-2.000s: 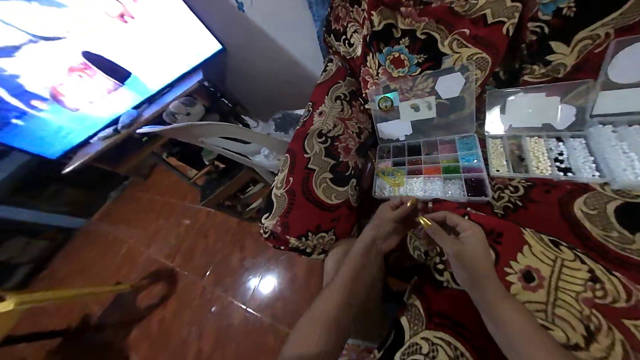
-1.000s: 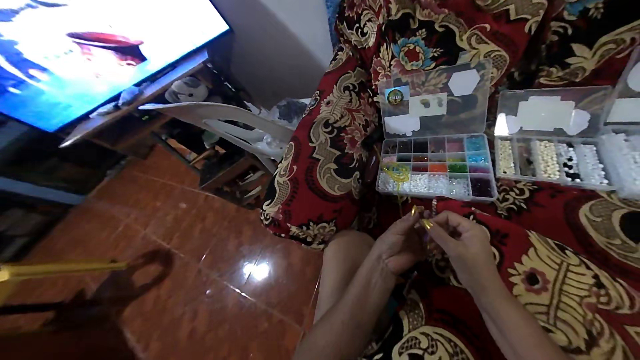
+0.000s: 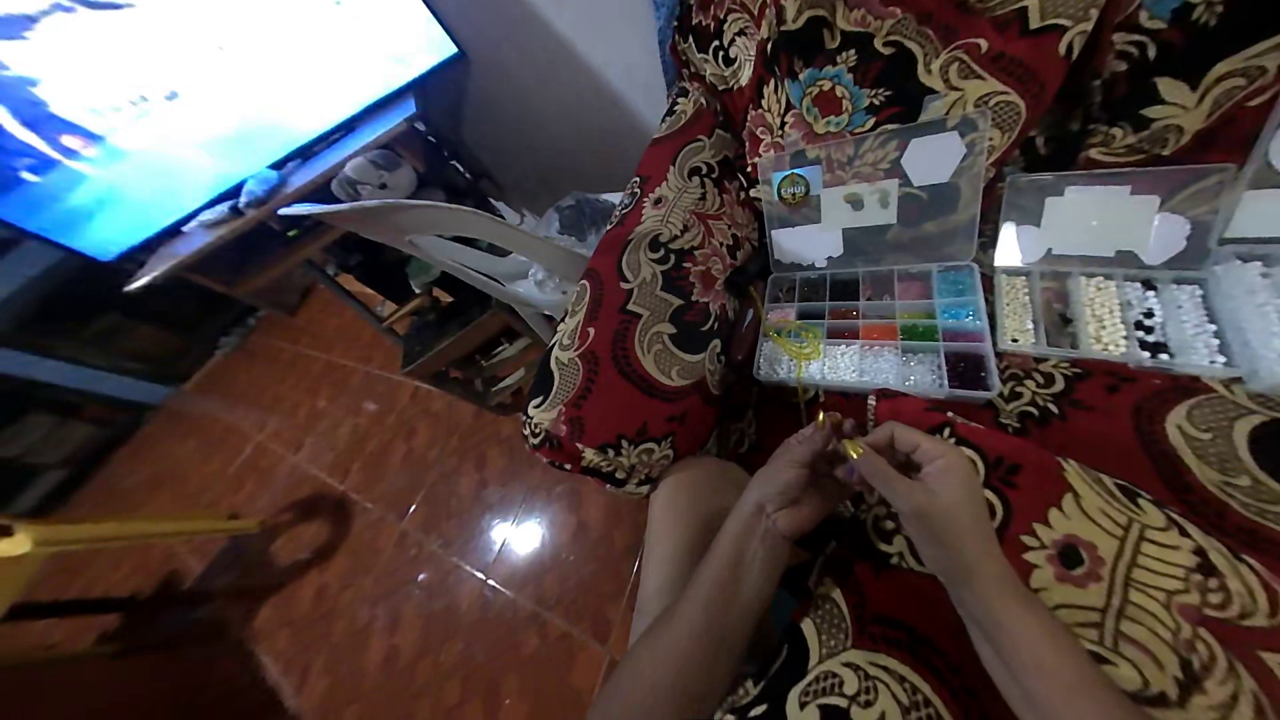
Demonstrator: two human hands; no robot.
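Close together in front of the divided bead box [image 3: 878,390], my left hand [image 3: 805,480] and my right hand [image 3: 925,490] pinch something small between their fingertips. A thin strand with small beads seems to run up from the fingers, but its details are too small to tell. Both hands show gold-coloured nails. The clear plastic box stands with its lid raised and holds beads sorted by colour. A coil of yellow cord [image 3: 795,342] lies over its left compartments, with an end hanging over the front edge toward my left hand.
A second clear bead box [image 3: 1120,355] with white, cream and black beads is at the right, beside clear beads in plastic [image 3: 1248,310]. Patterned red fabric [image 3: 680,250] covers the sofa. A white plastic chair [image 3: 480,240] and a lit television [image 3: 220,90] are at the left.
Both hands stay close together at the fingertips, with only small finger shifts. The picture on the television has changed.
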